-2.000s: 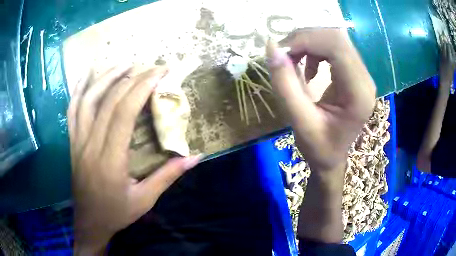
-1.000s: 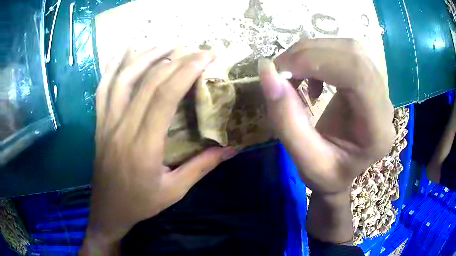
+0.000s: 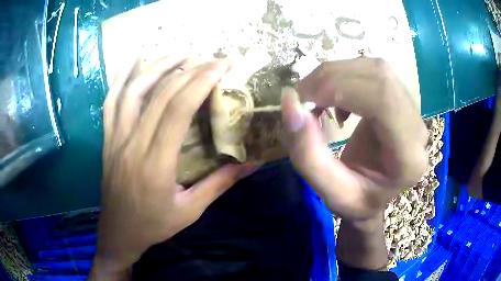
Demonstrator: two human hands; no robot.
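A beige hollow figure part [image 3: 229,123] is held between the fingertips and thumb of my left hand [image 3: 151,156], over the work board [image 3: 181,33]. Its open end faces up and away from me. My right hand [image 3: 357,137] pinches a thin pale applicator stick [image 3: 267,109] with a white tip showing by the thumb. The stick's other end reaches the part's right side near the opening; whether it touches is blurred. The stick bundle is mostly hidden by my right hand.
A blue crate [image 3: 320,219] full of beige moulded pieces [image 3: 415,217] stands below right. White sticks [image 3: 76,41] lie on the green bench [image 3: 33,186] at left, beside a clear plastic-sided box [image 3: 27,82]. Another person's arm [image 3: 488,156] shows at the right edge.
The view has shifted. My right hand has brought the stick leftward from near the bundle to the part's open end. My left hand keeps its hold on the part.
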